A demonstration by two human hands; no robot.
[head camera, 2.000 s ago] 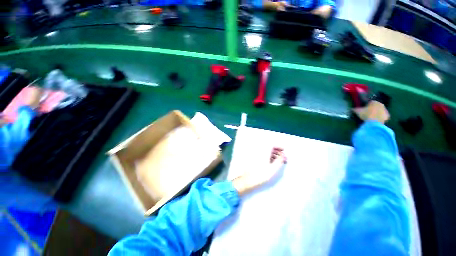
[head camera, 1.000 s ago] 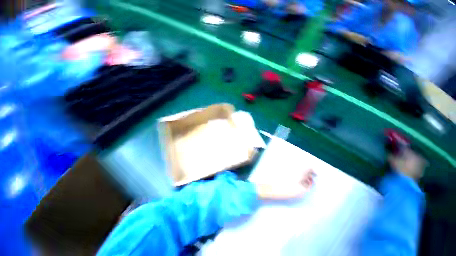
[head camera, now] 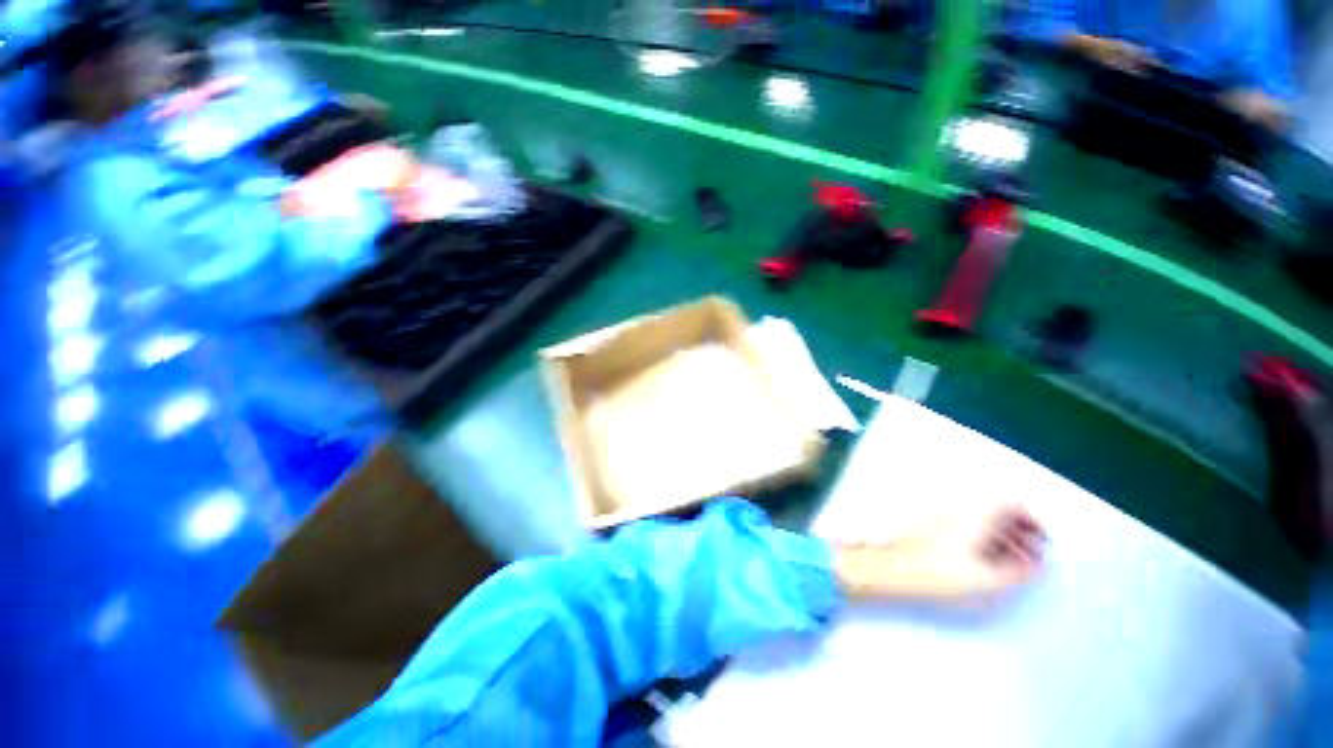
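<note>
My left hand lies over the white work sheet, fingers curled. Its fingertips look reddish and dark; blur hides whether they hold anything. A red-and-black device is cut by the right edge. My right hand is not visible; a little blue, perhaps its sleeve, shows at that edge. On the green surface beyond the sheet are an upright-looking red device, a bent red-and-black device and a small dark part.
An open carton with a white flap stands left of the sheet. A black tray of dark parts lies farther left, beside a person in blue. A brown box is at lower left. A green post rises behind.
The view has swung left, so the carton and tray sit farther right in the picture. My right hand, earlier at a red-and-black device, is out of view. My left hand stays over the sheet.
</note>
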